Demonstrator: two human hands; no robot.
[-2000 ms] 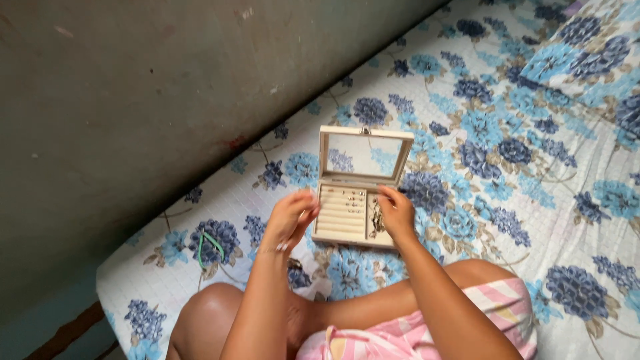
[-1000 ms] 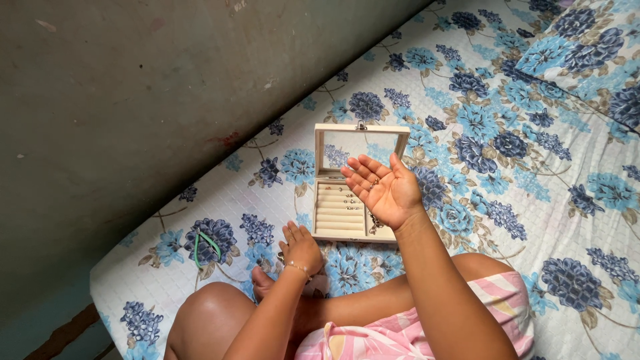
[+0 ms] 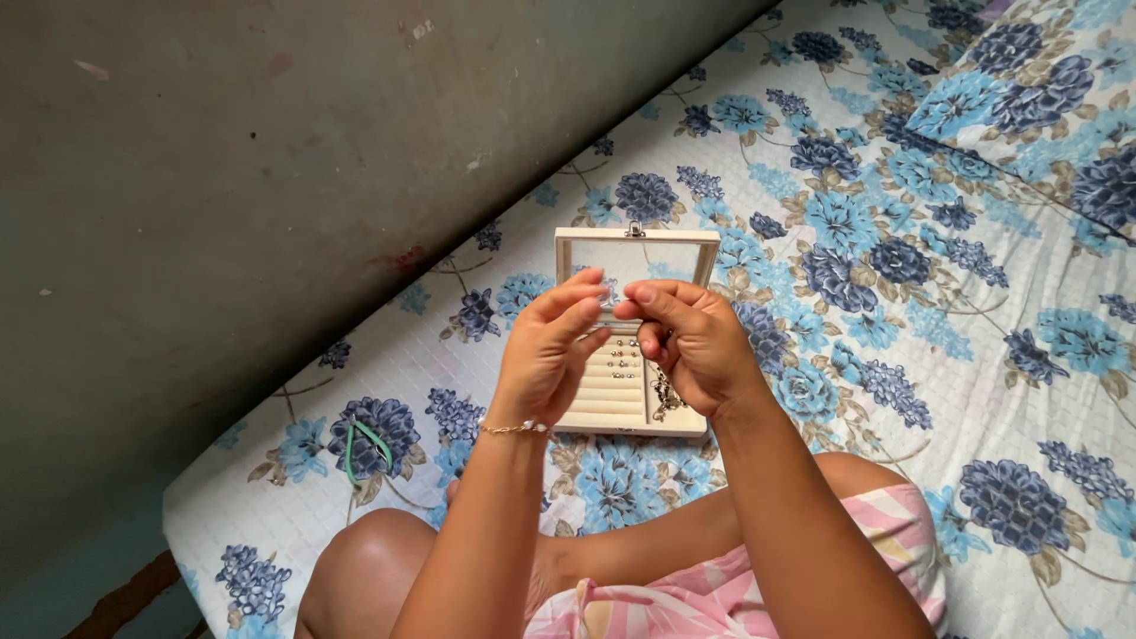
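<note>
A cream jewelry box (image 3: 568, 424) stands on the bed with its glass-paned lid (image 3: 636, 234) raised. Small earrings (image 3: 623, 364) sit along its padded rolls, and a tangle of jewelry (image 3: 664, 397) lies in the right compartment. My left hand (image 3: 552, 351) is above the box, fingers apart, a bracelet (image 3: 515, 427) at its wrist. Close beside it, my right hand (image 3: 697, 342) has its thumb and forefinger pinched together; whether something tiny is between them cannot be made out. The hands partly cover the lid and the rolls.
A floral bedsheet (image 3: 852, 355) covers the bed, which meets a grey wall (image 3: 222, 195) on the left. A green strap-like loop (image 3: 366, 448) lies left of the box. A matching floral pillow (image 3: 1038, 115) is at the upper right.
My left hand has risen from beside the box's lower left corner to above it. My right hand, palm up with spread fingers one second ago, has turned and pinched its fingertips.
</note>
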